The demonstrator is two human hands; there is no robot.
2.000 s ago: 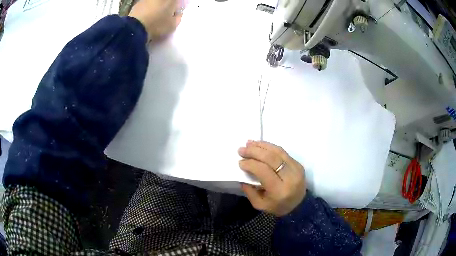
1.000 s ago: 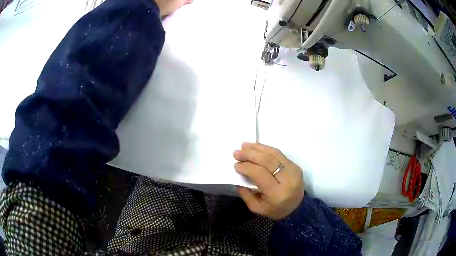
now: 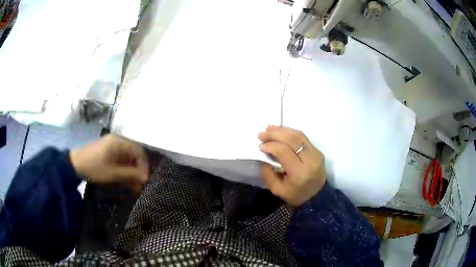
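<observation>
A large white fabric panel [image 3: 209,94] lies on the machine bed and runs under the needle area [image 3: 295,46]. A thin dark seam line shows on it, running from the needle area down to my right hand. My right hand [image 3: 295,164], with a ring, pinches the panel's front edge, thumb below and fingers on top. My left hand [image 3: 115,161] is blurred, off the panel, just left of its front left corner. Its fingers are curled, and I cannot tell whether it holds anything.
The sewing machine head [image 3: 334,15] is at top right, with a ribbed knob [image 3: 337,47]. Red looped handles [image 3: 432,182] lie at right, beside white pieces [image 3: 462,182]. More white fabric [image 3: 62,62] lies at left. A checked apron [image 3: 209,229] is below.
My left arm has swung from the top left of the panel down to its front left corner. The left hand is off the cloth. My right hand still grips the edge, slightly higher in view.
</observation>
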